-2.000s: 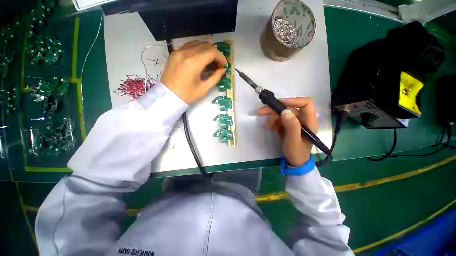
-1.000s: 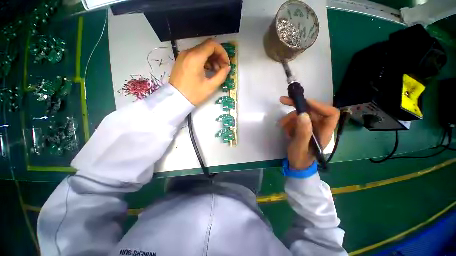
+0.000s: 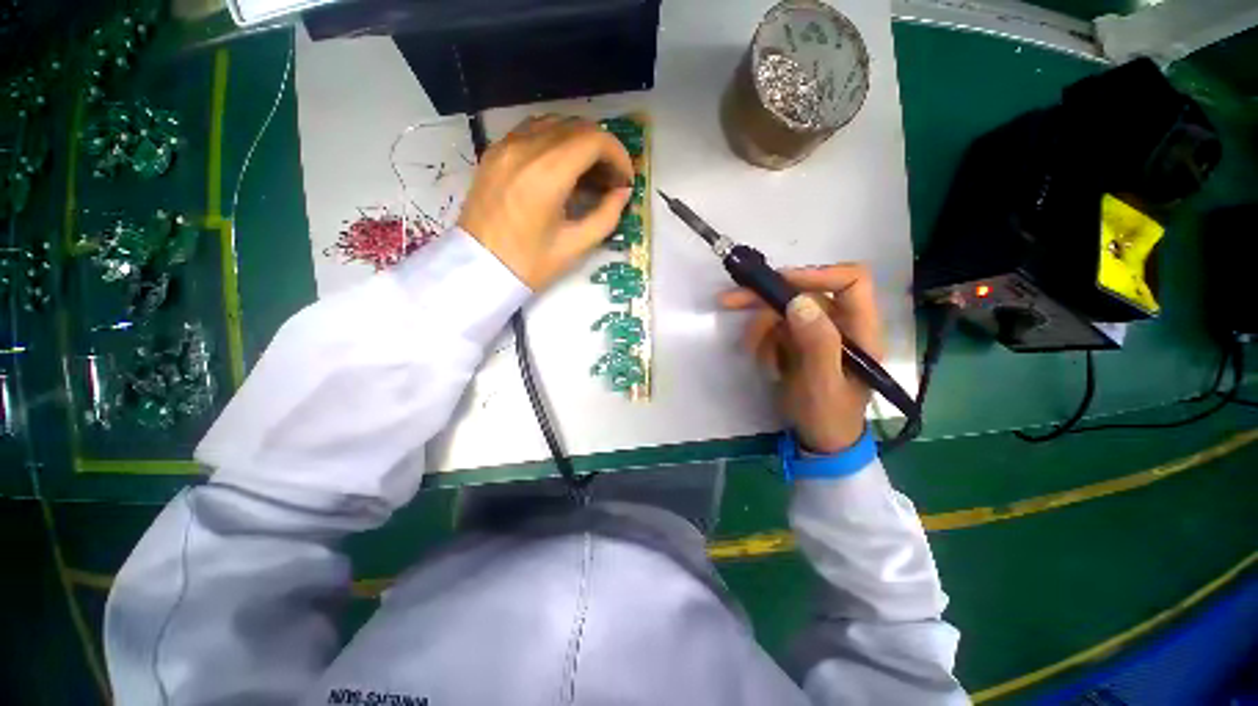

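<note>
A column of several small green circuit boards (image 3: 621, 283) lies along a narrow tan strip (image 3: 644, 331) on the white sheet. My left hand (image 3: 545, 200) is over the upper boards, fingertips pinched together at the strip; whether a wire is between them is too small to tell. My right hand (image 3: 814, 352) holds the soldering iron (image 3: 767, 281) like a pen. Its tip points up and left, just right of the strip, apart from the boards. A loose pile of red wires (image 3: 380, 239) lies left of my left hand.
A brownish can (image 3: 796, 86) with silvery bits stands at the upper right of the white sheet (image 3: 717, 379). A black angled body (image 3: 538, 55) is at the far edge. The soldering station (image 3: 1021, 310) is at right. A black cable (image 3: 535, 393) crosses the sheet. Board batches (image 3: 138, 248) lie left.
My right hand moved the iron from the can back left to beside the strip, near its place two seconds ago. My left hand has stayed nearly in place. The station's red light now shows.
</note>
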